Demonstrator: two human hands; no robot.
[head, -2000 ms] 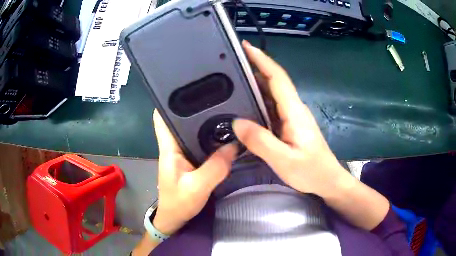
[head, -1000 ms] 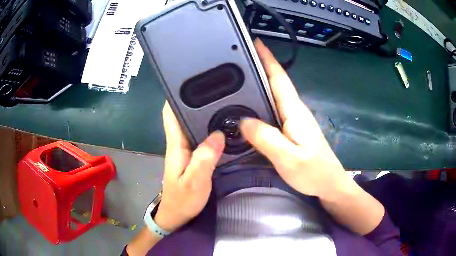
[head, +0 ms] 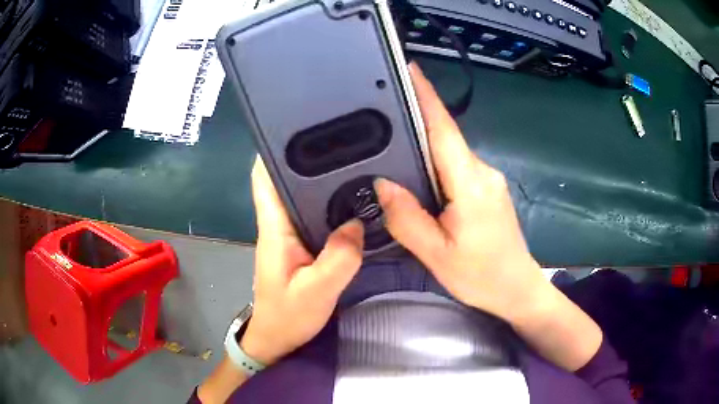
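Note:
A grey-black portable media player point(head: 315, 79) is held tilted with its back towards me, over the bench edge. Its black oval recess and round black speaker point(head: 361, 207) show. My left hand point(head: 296, 292) grips the lower left edge, thumb on the speaker. My right hand point(head: 465, 237) grips the right edge, thumb at the speaker's upper rim. The unit's screen side is hidden. Another media player point(head: 504, 39) lies behind on the bench with lit icons on its screen and a black strap loop point(head: 465, 95) at its left.
Stacked black units point(head: 71, 71) stand at the left beside white label sheets point(head: 175, 87). A blue USB stick point(head: 638, 84), a pale one point(head: 633, 116) and a small silver one point(head: 676, 125) lie on the green mat point(head: 568, 189) at right. A red stool point(head: 94, 300) stands lower left.
Against the oldest frame, the held unit and both hands sit slightly further right in view. The thumbs have shifted slightly on the round speaker. Both hands keep their hold.

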